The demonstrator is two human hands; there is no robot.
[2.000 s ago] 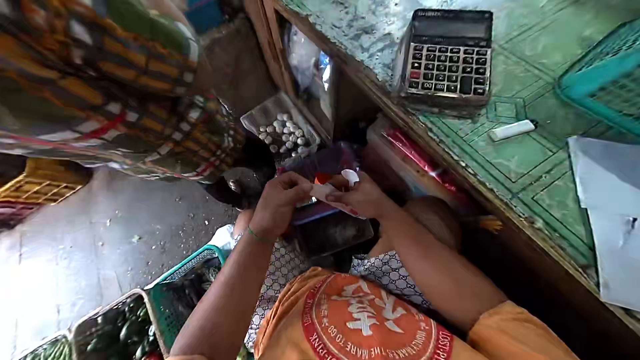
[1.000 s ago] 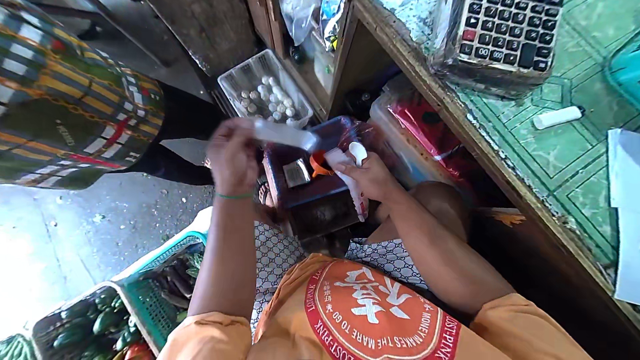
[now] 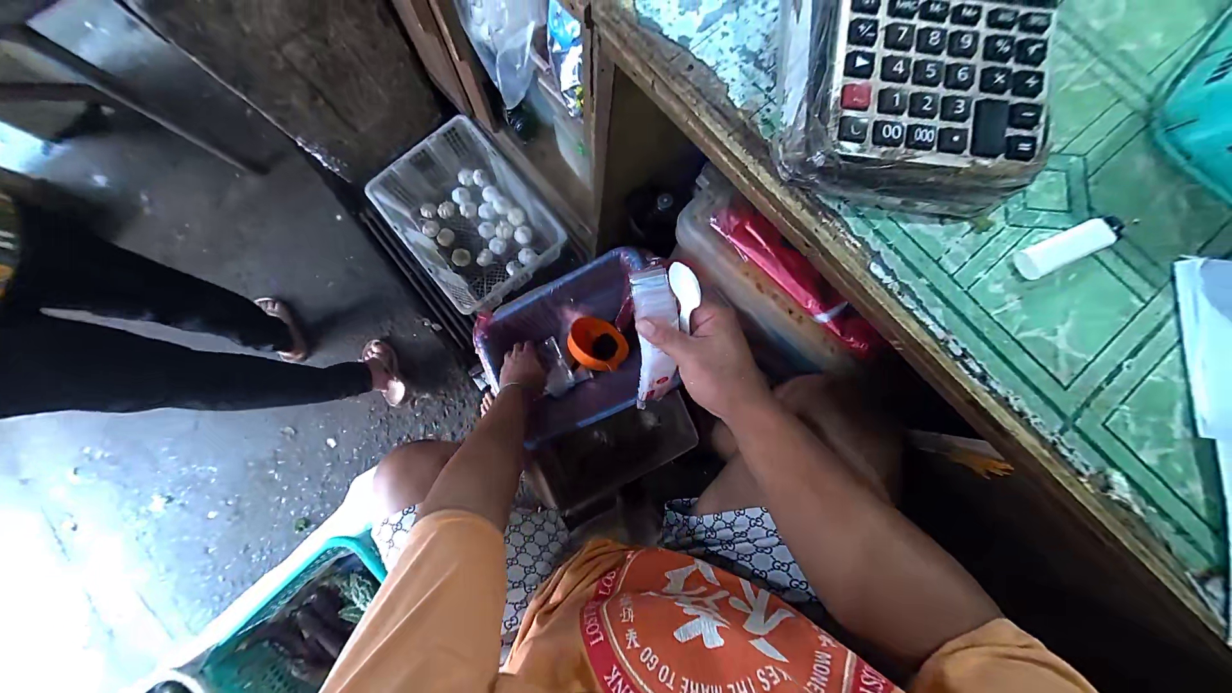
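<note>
A purple plastic tub stands between my knees on a dark container. In it lie an orange cup with dark contents and small clear plastic packets. My left hand reaches down inside the tub's left side, at the packets; its fingertips are partly hidden, so its grip is unclear. Over the tub's right side, my right hand holds a white plastic spoon and a bundle of clear plastic bags, pinched under the thumb.
A white basket of small pale balls stands beyond the tub. To the right, a green tabletop bears a wrapped calculator, a white lighter-like object and papers. A person's legs are at left; a teal vegetable crate is lower left.
My left hand has let go of the pale plastic it held up and moved down into the tub. My right hand still holds the spoon and bags. The other person has moved further left.
</note>
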